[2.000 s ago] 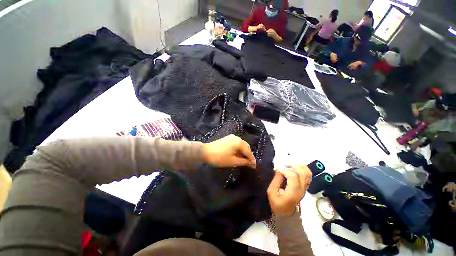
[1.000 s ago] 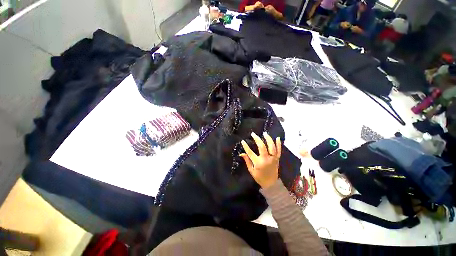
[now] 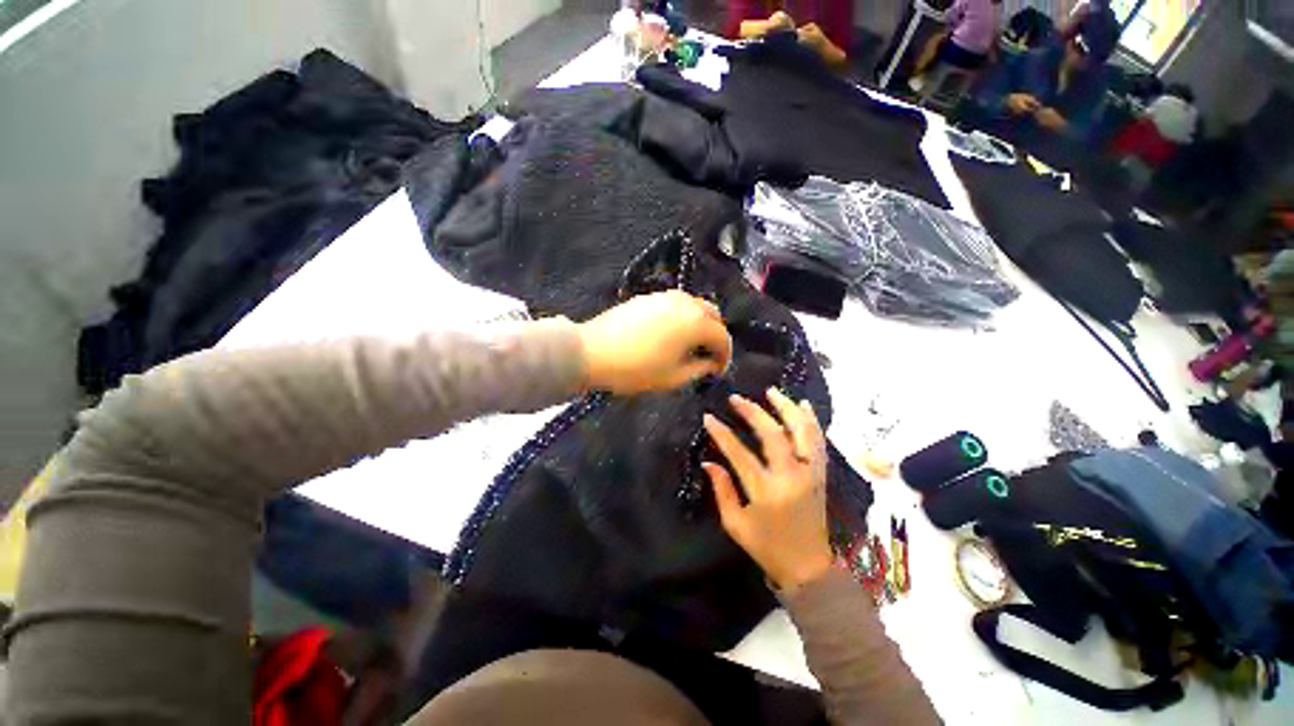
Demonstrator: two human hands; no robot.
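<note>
A dark textured garment (image 3: 568, 199) lies across the table and down over my lap. Narrow speckled beaded trim (image 3: 518, 479) runs along its edge. My left hand (image 3: 660, 343) is over the middle of the garment, its fingers bent closed and thumb and fingertips together close to the cloth; no needle or thread can be made out in them. My right hand (image 3: 778, 475) lies just below and to the right, palm down on the cloth beside a speckled strip, its fingers spread.
At the right are two black cones (image 3: 954, 478), a tan ring (image 3: 981, 570), small orange-red tools (image 3: 898, 555) and a black bag (image 3: 1093, 567) with denim. Beyond are a plastic-wrapped packet (image 3: 887, 248) and a dark phone (image 3: 805, 289). Black cloth (image 3: 270, 213) is heaped left; people sit behind.
My left hand, out of view one second ago, is back over the garment, and its sleeve now covers the striped bundle. My right hand stays spread on the cloth.
</note>
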